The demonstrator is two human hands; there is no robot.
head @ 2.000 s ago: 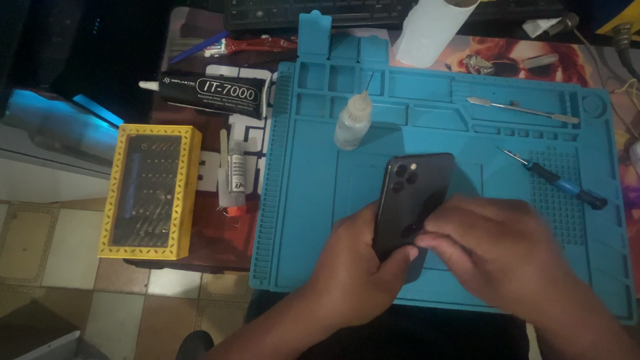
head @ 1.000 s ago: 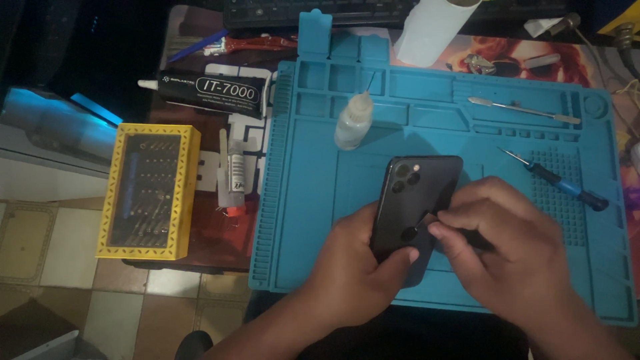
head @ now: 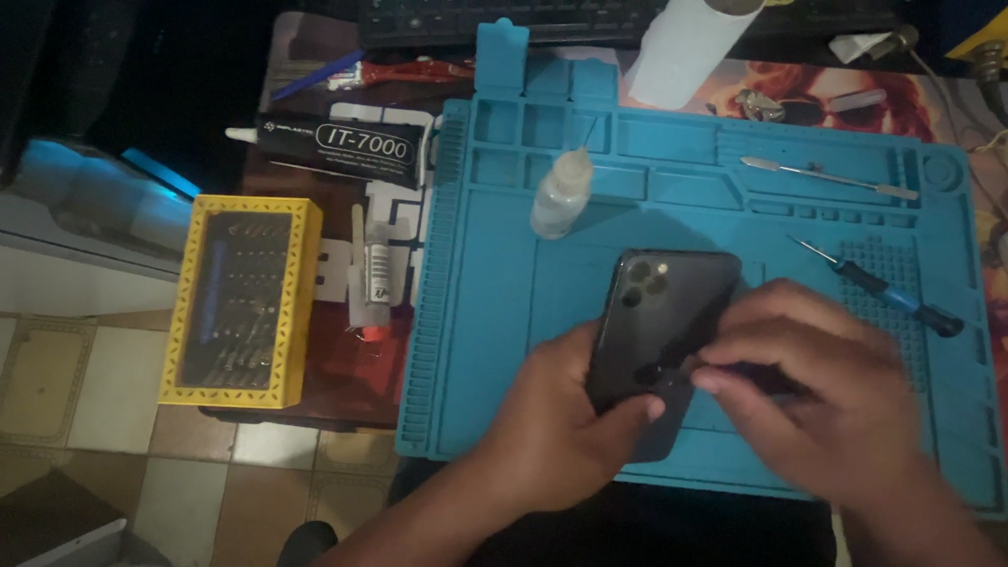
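Note:
A dark smartphone (head: pixel 669 331), its back with the camera block facing up, rests in my left hand (head: pixel 567 417), whose fingers and thumb clasp its lower left side. My right hand (head: pixel 811 386) is at the phone's right side, thumb and index fingertip pinched together close to the back; whether something small sits between them cannot be told. Under both hands lies a blue silicone repair mat (head: pixel 480 331). A clear bottle with a needle tip (head: pixel 562 195) stands on it above the phone. To the right lie a blue-handled screwdriver (head: pixel 890 293) and a metal spudger (head: pixel 827 177).
A black glue tube (head: pixel 342 150) and a small clear tube (head: pixel 378 276) lie left of the mat. Further left is a yellow-framed bit case (head: pixel 236 303). A white roll (head: pixel 693 51) and a keyboard (head: pixel 472 24) are behind the mat.
My right hand shifts slightly about the right part of the phone's back. The left hand keeps its hold, and the phone stays in about the same place.

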